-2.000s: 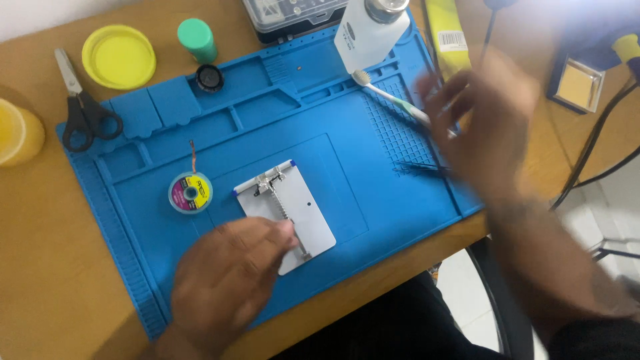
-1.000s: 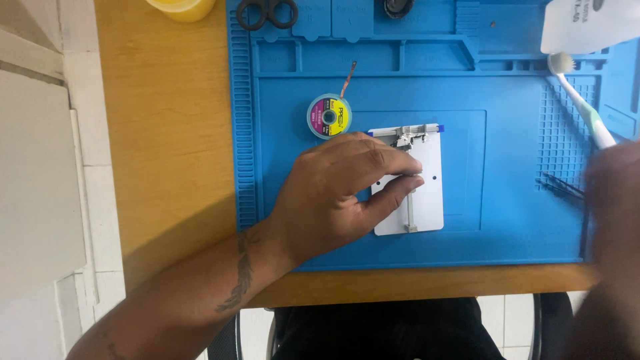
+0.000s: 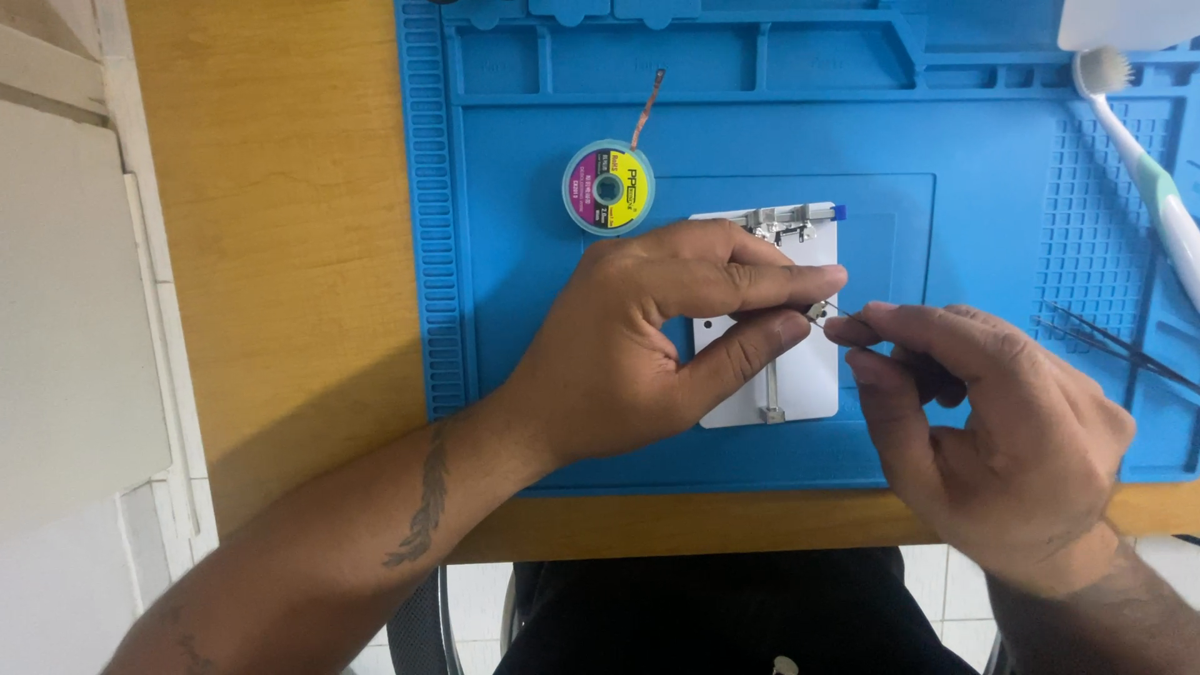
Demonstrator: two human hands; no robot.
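My left hand [image 3: 675,328] pinches a small metallic part [image 3: 817,311] between thumb and forefinger, above the white plate of a circuit board holder [image 3: 814,375]. To its right, my right hand [image 3: 984,412] holds thin dark tweezers [image 3: 848,317], whose fine tips reach the small part. What exactly the part is cannot be told. The holder, with its metal clamp bar and blue end piece, lies on a blue silicone work mat [image 3: 797,141], partly hidden by my left hand. Up and left of the holder sits a spool of desoldering braid [image 3: 607,187] with a copper end sticking up.
On the mat's right side lie a white and green toothbrush [image 3: 1139,169] and black tweezers [image 3: 1125,349]. A white container [image 3: 1125,23] is cut off at the top right. The wooden table [image 3: 281,187] shows left of the mat and along its front edge.
My right hand has come in from the right to meet my left hand, which stays over the holder. The view has tilted down and moved closer since the earliest frame.
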